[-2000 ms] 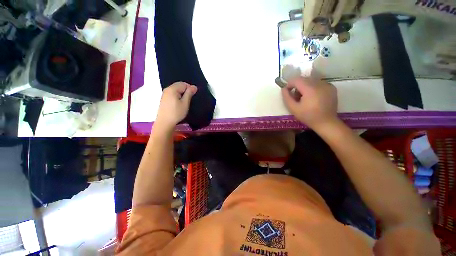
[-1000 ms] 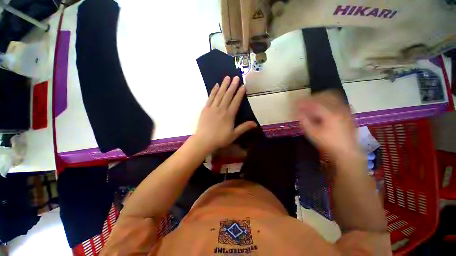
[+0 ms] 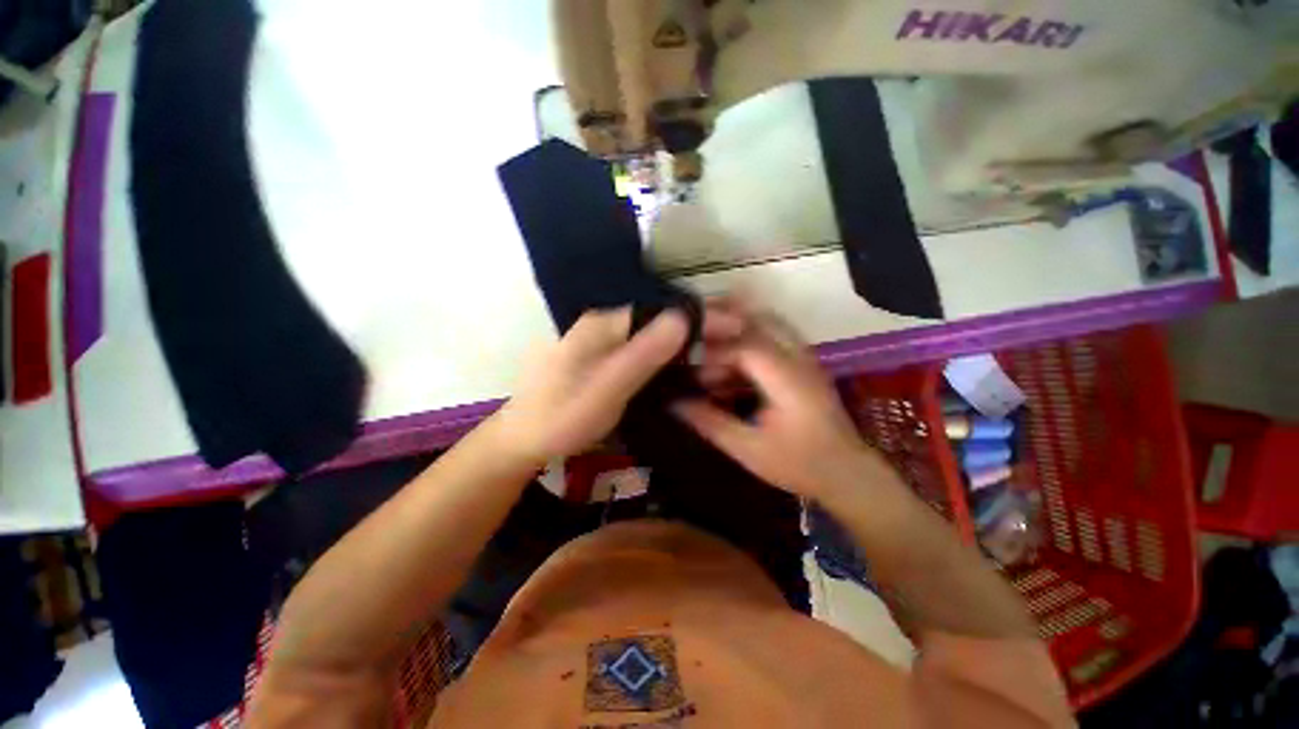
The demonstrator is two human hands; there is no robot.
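A dark fabric piece (image 3: 577, 228) lies with its angled end beside the lit presser foot and needle (image 3: 637, 182) and runs down to the table's front edge. My left hand (image 3: 591, 378) grips its lower part, with thumb and fingers on the cloth. My right hand (image 3: 769, 399) is blurred, at the right side of the same cloth by the table edge, fingers bent; whether it pinches the cloth is unclear. A narrow dark strip (image 3: 872, 207) lies right of the needle, partly under the machine arm.
A wide curved dark panel (image 3: 235, 271) lies on the left of the white tabletop (image 3: 413, 185). The cream sewing machine (image 3: 812, 43) stands at the back. Below on the right, a red basket (image 3: 1125, 527) holds thread spools (image 3: 986, 456). Dark cloth (image 3: 178, 598) hangs at the front left.
My left hand has gone from flat on the fabric to gripping its lower part. My right hand has moved left from the narrow strip to this cloth. The view has shifted right.
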